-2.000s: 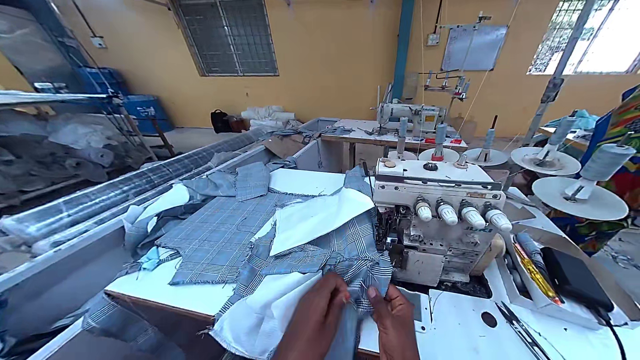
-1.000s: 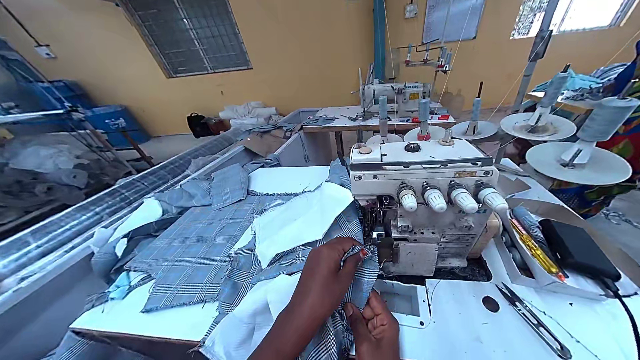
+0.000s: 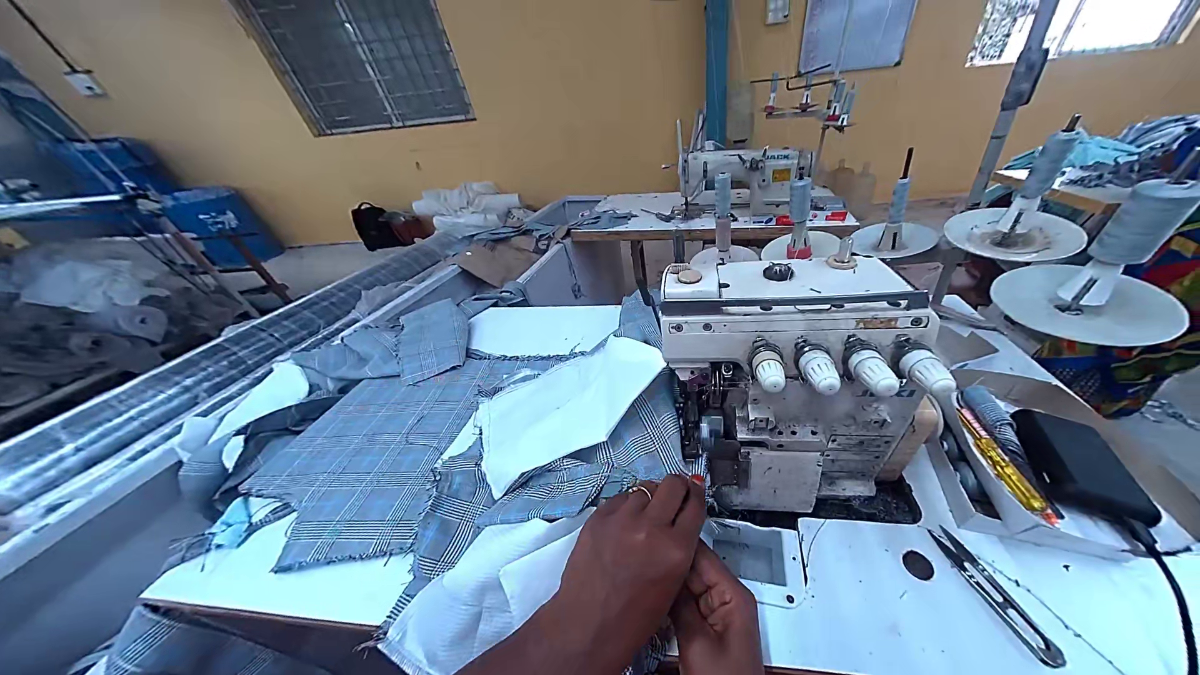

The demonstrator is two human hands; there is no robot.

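A white overlock sewing machine (image 3: 797, 328) stands on the white table. Before its presser foot, my left hand (image 3: 637, 553) grips the edge of grey checked fabric (image 3: 647, 431), with a ring on one finger. My right hand (image 3: 717, 609) is right beside and below it, fingers curled at the same edge; the fabric between its fingers is mostly hidden. White lining fabric (image 3: 562, 403) lies on the checked cloth, and more checked pieces (image 3: 375, 450) spread to the left.
Thread snips (image 3: 998, 595) lie on the table at the right. A cardboard box (image 3: 1003, 525) there holds a black device (image 3: 1083, 464), pens and a thread spool. Thread cones (image 3: 1148, 225) stand behind. Another sewing machine (image 3: 750, 178) is farther back, and a long fabric roll (image 3: 281, 328) lies left.
My hands, apart on the fabric two seconds ago, are now close together, the left one over the right, at the cloth's edge near the presser foot.
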